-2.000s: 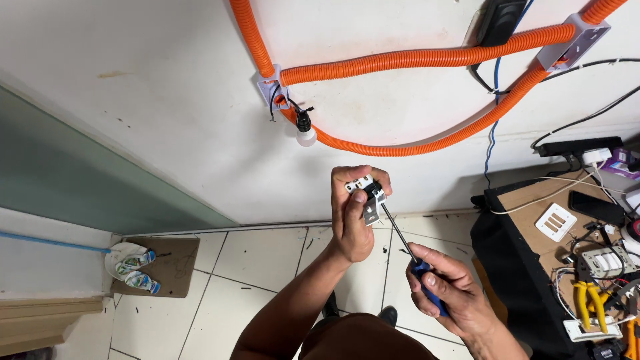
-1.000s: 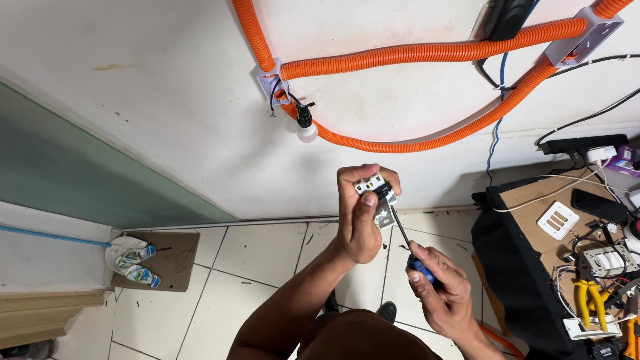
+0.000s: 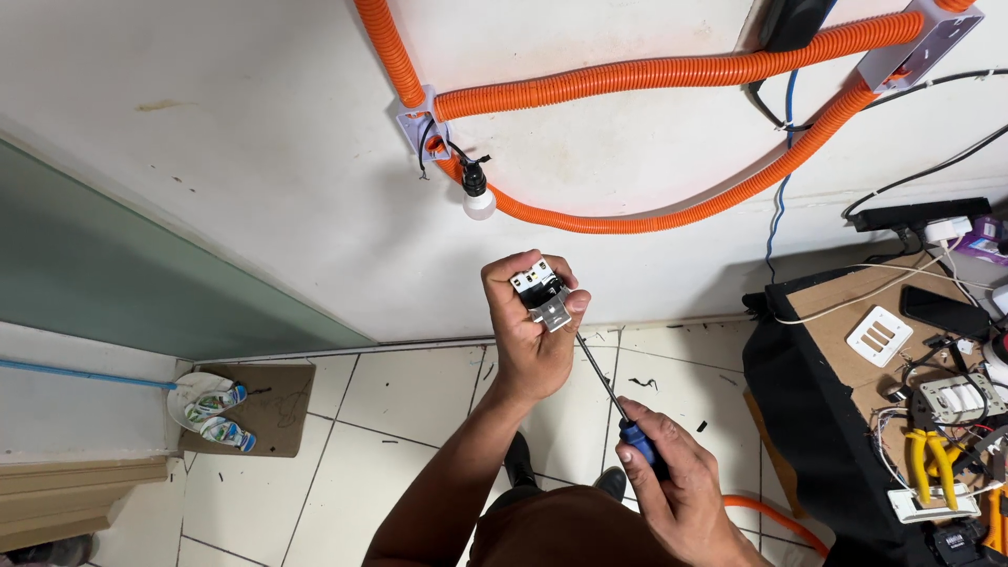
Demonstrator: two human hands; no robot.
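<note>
In the head view, my left hand (image 3: 531,339) holds a small white and black electrical module (image 3: 542,285) with a clear plastic flap (image 3: 554,312), its terminals facing up. Below and to the right, my right hand (image 3: 681,480) grips the blue handle of a screwdriver (image 3: 602,378). The screwdriver's shaft slants up toward the module and its tip is hidden behind my left hand, so contact cannot be told. On the wall above hangs a light bulb (image 3: 479,205) in a black socket, by a wall box (image 3: 425,130) with black wires.
Orange corrugated conduit (image 3: 630,75) runs between the wall boxes. At right, a table (image 3: 827,303) bears a white faceplate (image 3: 879,337), a phone (image 3: 945,312), a switch assembly (image 3: 957,400), yellow-handled pliers (image 3: 929,465) and wires. Flip-flops (image 3: 227,433) lie on a brown mat (image 3: 279,409) at left.
My left hand has turned the module, and its clear flap now shows more plainly. The screwdriver's tip, near the module's front side before, is now out of sight behind my left hand.
</note>
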